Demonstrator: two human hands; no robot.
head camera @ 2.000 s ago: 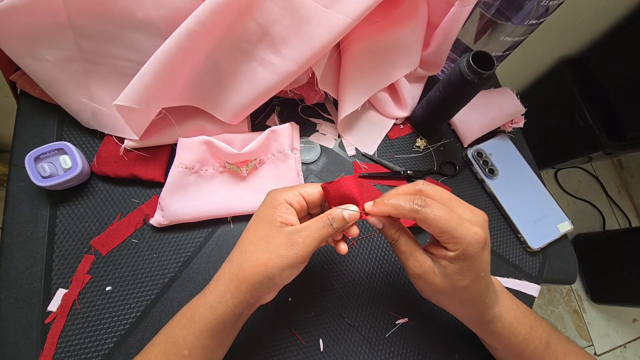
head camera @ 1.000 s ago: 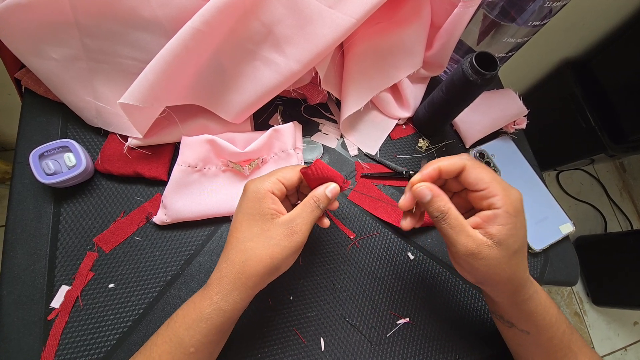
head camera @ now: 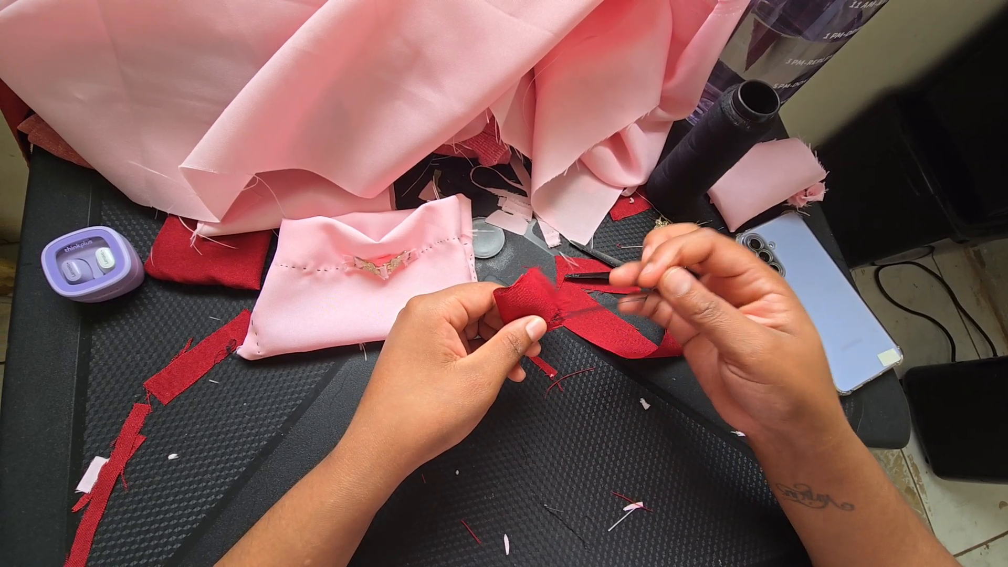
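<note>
My left hand point(head camera: 449, 370) pinches a small folded piece of red fabric point(head camera: 526, 299) between thumb and fingers. To its right, my right hand point(head camera: 732, 323) is raised with thumb and fingertips pinched together. Dark thread point(head camera: 587, 312) runs from the red fabric toward those fingertips; a needle cannot be made out. Behind my right fingers lie dark scissors point(head camera: 587, 277), partly hidden, and a strip of red fabric point(head camera: 610, 327). Left of the held piece rests a pink fabric pouch point(head camera: 315, 315) with a dark stitched line and a frayed opening.
Pink fabric point(head camera: 378, 94) is heaped along the back. A black thread cone point(head camera: 713, 142), a rolled pink cloth point(head camera: 768, 181) and a phone point(head camera: 819, 299) are at the right. At the left are a purple earbud case point(head camera: 93, 264), a red fabric piece point(head camera: 209, 256) and red strips point(head camera: 197, 358).
My hands were together at the red fabric two seconds ago. My right hand has since moved away to the right, while my left hand still holds the fabric.
</note>
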